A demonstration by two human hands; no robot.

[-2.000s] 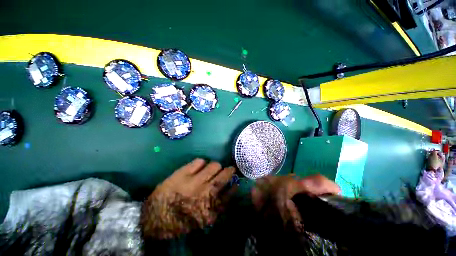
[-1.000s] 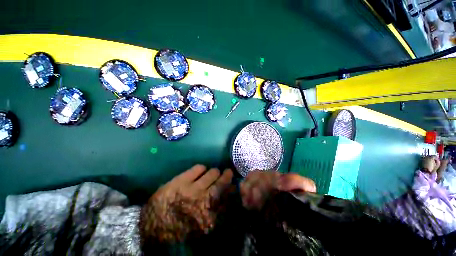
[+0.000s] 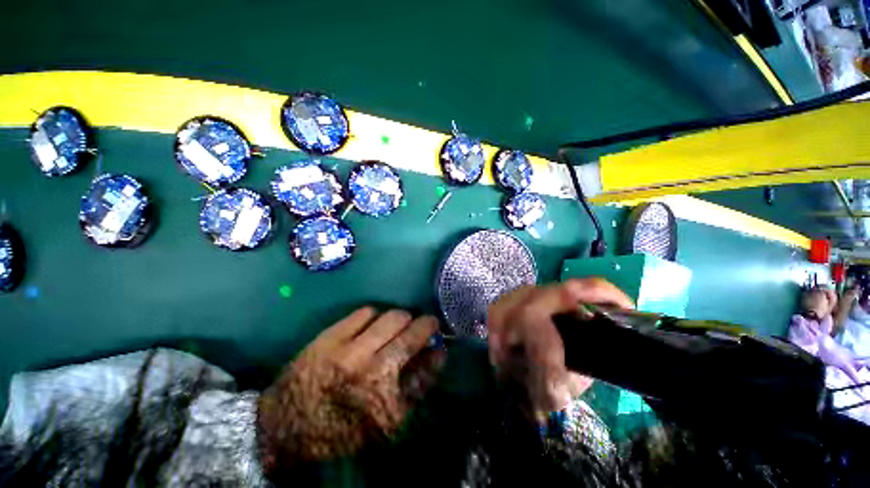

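Observation:
My right hand (image 3: 539,338) grips a thick black electric screwdriver (image 3: 692,367), which points left and extends to the lower right. My left hand (image 3: 358,386) lies to its left, palm down with curled fingers; a small bluish bit shows at its fingertips, and what is under the fingers is hidden. The round screw dish (image 3: 486,279) with a silver grainy face sits just beyond both hands. Several round circuit board modules (image 3: 308,188) lie loose on the green surface, some on the yellow strip.
A pale green box (image 3: 660,283) stands partly behind my right hand, with a second silver dish (image 3: 654,232) behind it. A yellow post (image 3: 735,159) with a black cable is at right. A thin metal sliver (image 3: 439,206) lies mid-bench. Another person (image 3: 822,324) is at far right.
My right hand has risen slightly, and the black screwdriver now shows clearly, raised at the right. My left hand stays nearly in place. The view has shifted slightly.

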